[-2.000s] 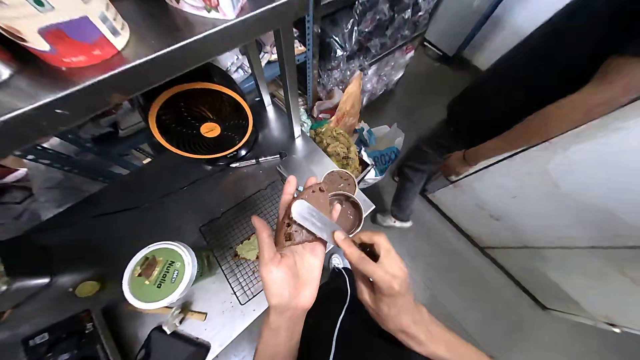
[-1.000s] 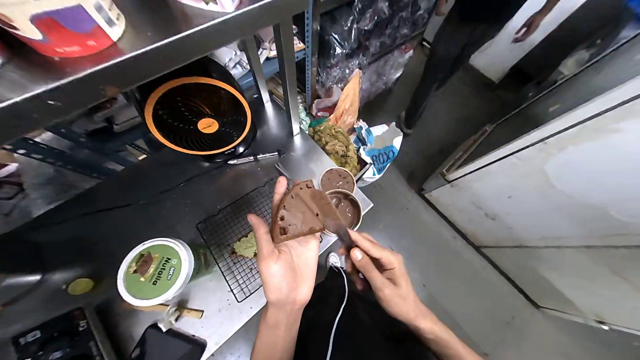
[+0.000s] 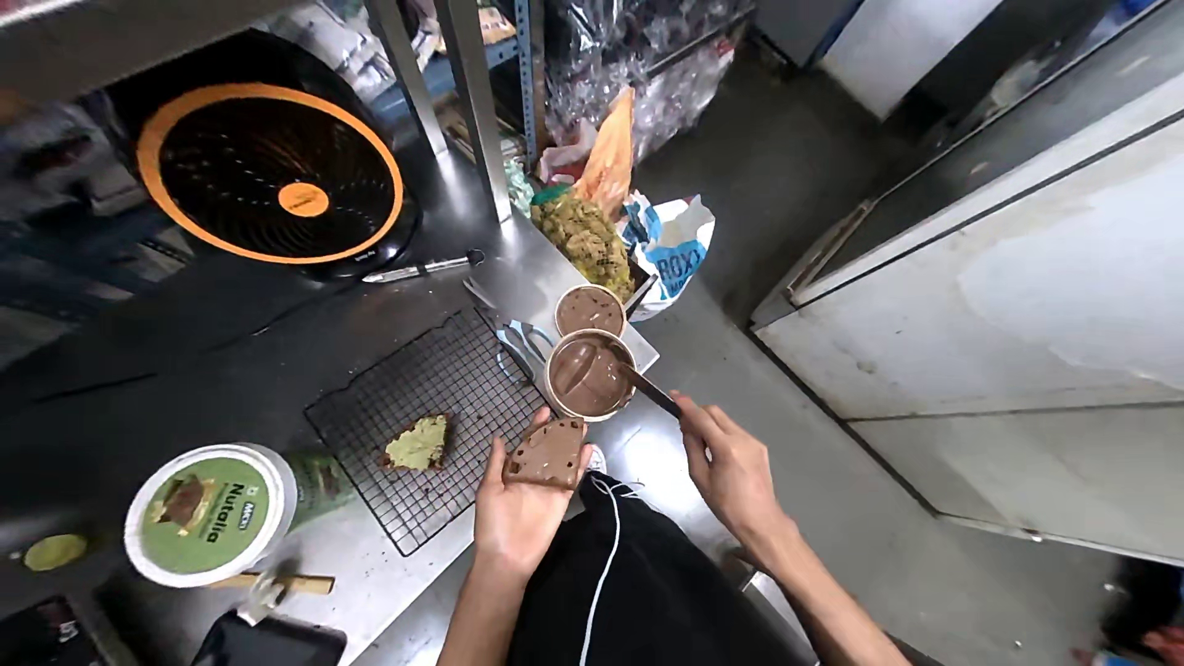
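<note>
On the fingers of my left hand (image 3: 527, 509) lies a wedge-shaped baked piece coated in brown spread (image 3: 548, 453), with dark bits along its edges. My right hand (image 3: 735, 467) grips a spatula (image 3: 655, 391), its far end dipped in a round tub of smooth brown spread (image 3: 588, 375). Just beyond, touching or nearly so, is another round tub of brown spread (image 3: 590, 312). Left of my hands, a black wire cooling rack (image 3: 370, 416) carries a piece topped with pale green spread (image 3: 419, 444).
Blue-handled scissors (image 3: 523, 347) lie beside the tubs. A green-lidded tub (image 3: 208, 513) stands at left near a wooden stick (image 3: 310, 584). Behind are a black-and-orange fan (image 3: 277, 176), a pen-like tool (image 3: 421, 268), shelf posts (image 3: 474, 111) and bags (image 3: 680, 250). A white cabinet (image 3: 1017, 305) stands right.
My right hand has moved the spatula off the piece in my left hand and into the near tub. The other person has left the view.
</note>
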